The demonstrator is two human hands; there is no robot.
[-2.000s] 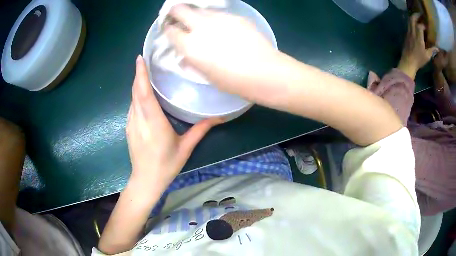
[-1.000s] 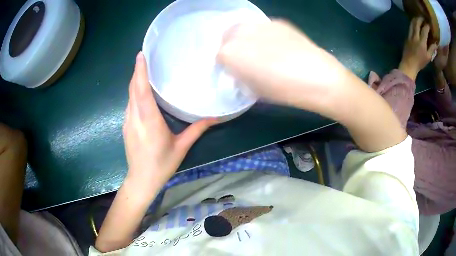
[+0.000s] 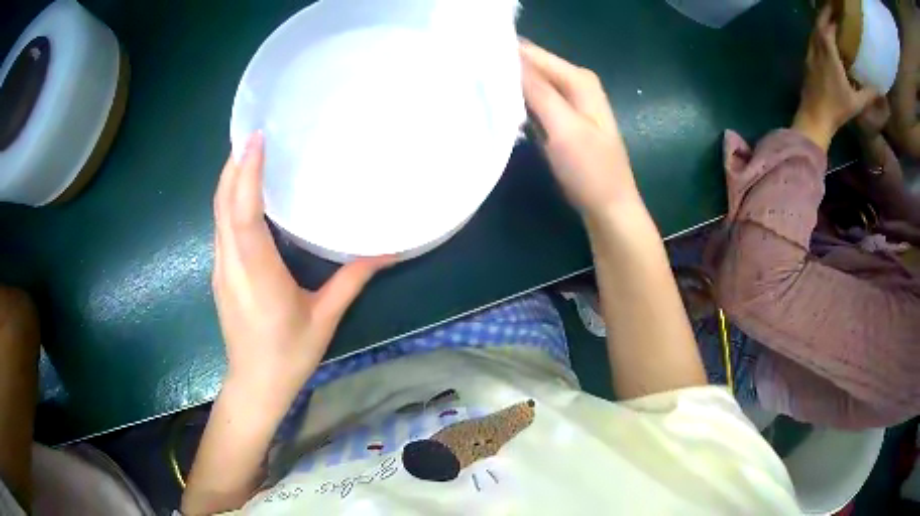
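A round white open bowl (image 3: pixel 363 151), likely the tank, is in front of me with its opening facing up towards me. Its top edge is cut off by the frame. My left hand (image 3: pixel 272 272) holds its left and near side, fingers along the wall and thumb under the near rim. A crumpled white cloth (image 3: pixel 491 60) hangs over the bowl's right rim. My right hand (image 3: pixel 580 126) is at the right side of the bowl and grips the cloth against the rim; some fingertips are hidden behind it.
A white unit (image 3: pixel 76 101) with a dark oval top and wood-coloured base lies at the far left on the green mat (image 3: pixel 151 272). A person in a pink sleeve (image 3: pixel 797 222) handles a white and brown part (image 3: pixel 876 45) at right. Another arm shows at left.
My right hand has moved from inside the bowl to its right rim with the cloth. The bowl has shifted left and appears larger. My left hand has moved left with it.
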